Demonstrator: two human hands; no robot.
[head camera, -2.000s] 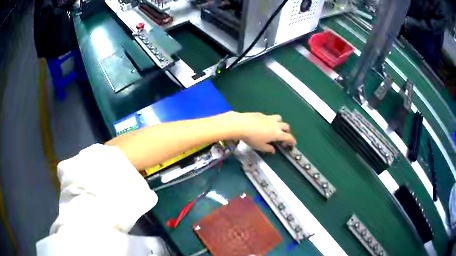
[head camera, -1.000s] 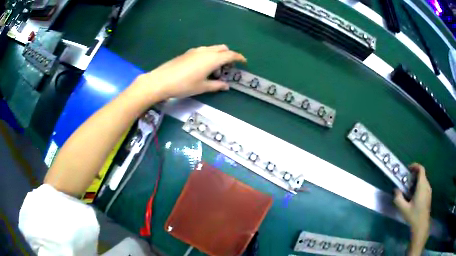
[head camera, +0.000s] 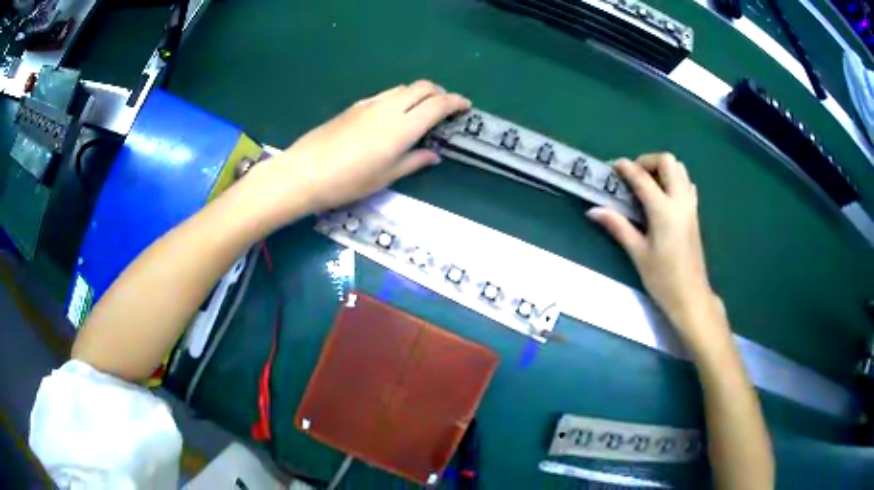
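A grey carrier bar (head camera: 544, 153) with a row of small dark-and-silver components lies between my hands above the green surface. A second long edge shows just below it, seemingly another bar. My left hand (head camera: 383, 139) grips the left end. My right hand (head camera: 661, 225) grips the right end, with thumb and fingers on either side. Both bar ends are partly hidden by my fingers. Another carrier bar (head camera: 422, 258) lies along the pale rail, above the reddish-brown plate (head camera: 398, 383). A further bar (head camera: 623, 441) lies at the lower right, its right end behind my right forearm.
The blue box (head camera: 158, 182) stands at the left, partly behind my left arm. A red clip lead (head camera: 263, 407) and grey cable lie beside the brown plate. A pale metal rail (head camera: 613, 311) crosses the bench. Stacked bars (head camera: 632, 38) and a dark ridged strip (head camera: 791, 134) are at the far side.
My right hand has moved up and left with its bar, which no longer lies separately at the right. My left hand stays at its bar's left end. The view has shifted slightly.
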